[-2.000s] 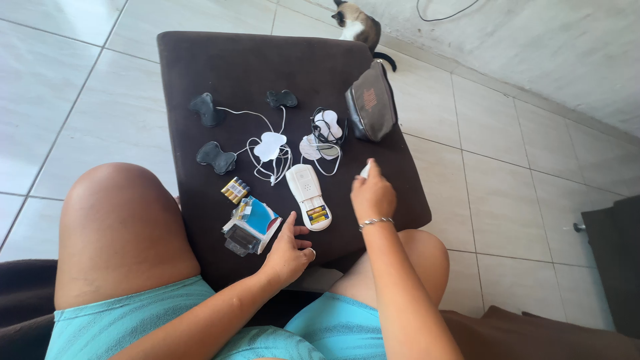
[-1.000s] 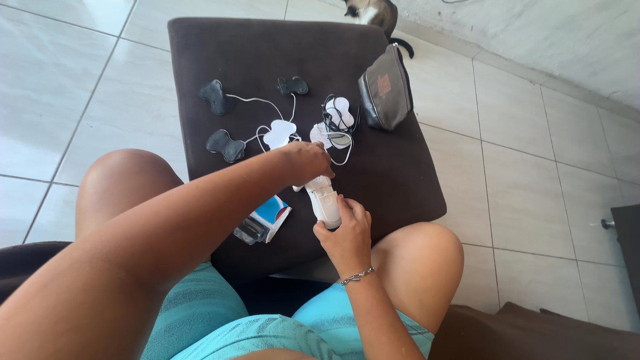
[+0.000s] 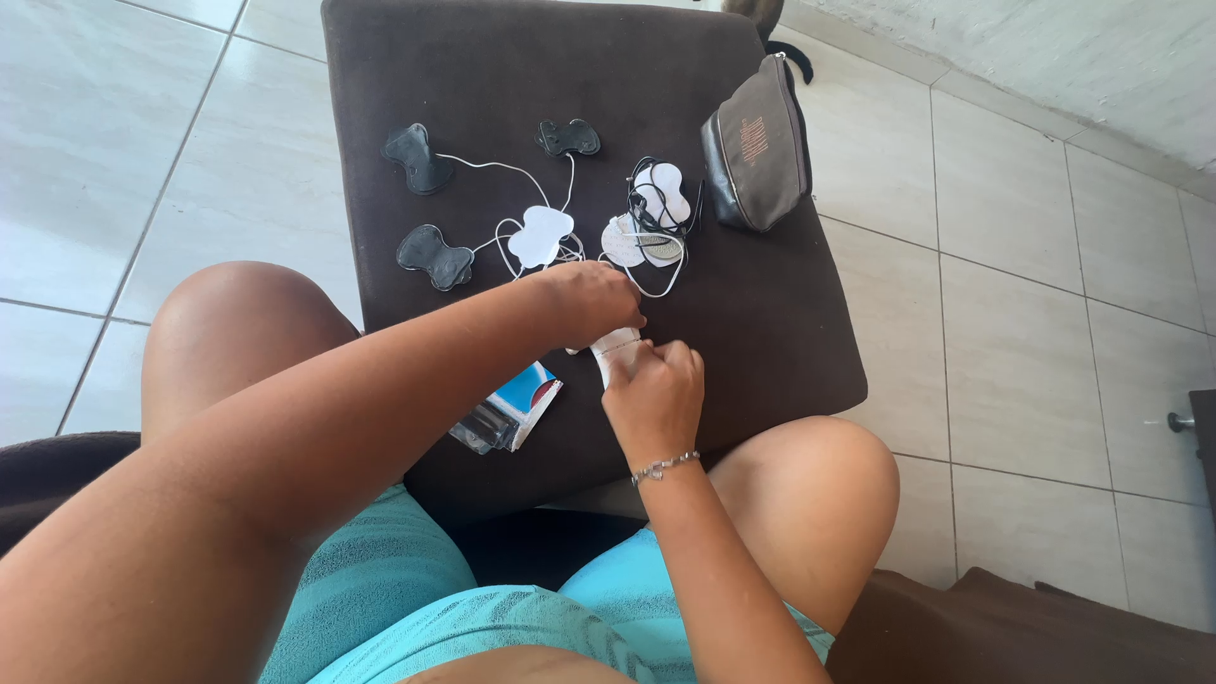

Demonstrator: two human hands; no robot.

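My left hand (image 3: 597, 302) grips the upper end of a white handheld electrode-stimulator unit (image 3: 619, 348), and my right hand (image 3: 657, 389) closes on its lower end. The fingers hide most of the unit. Just beyond my left hand lie a white butterfly-shaped pad (image 3: 541, 237) and white leads. Dark electrode pads (image 3: 425, 256) on thin wires spread over the upper left of the brown padded ottoman (image 3: 456, 57). A tangle of black and white cables lies with white pads (image 3: 661, 194) to the right. Below my left forearm sits a blue and white packet (image 3: 528, 391).
A dark zippered pouch (image 3: 766, 147) stands at the ottoman's right edge. Past the far right corner, part of a cat (image 3: 756, 13) shows on the tiled floor (image 3: 874, 171). My knees flank the ottoman's near end.
My left hand has moved from beside the unit's lower end to its upper end. My right hand has come down onto the unit, whose batteries, exposed earlier, are out of sight.
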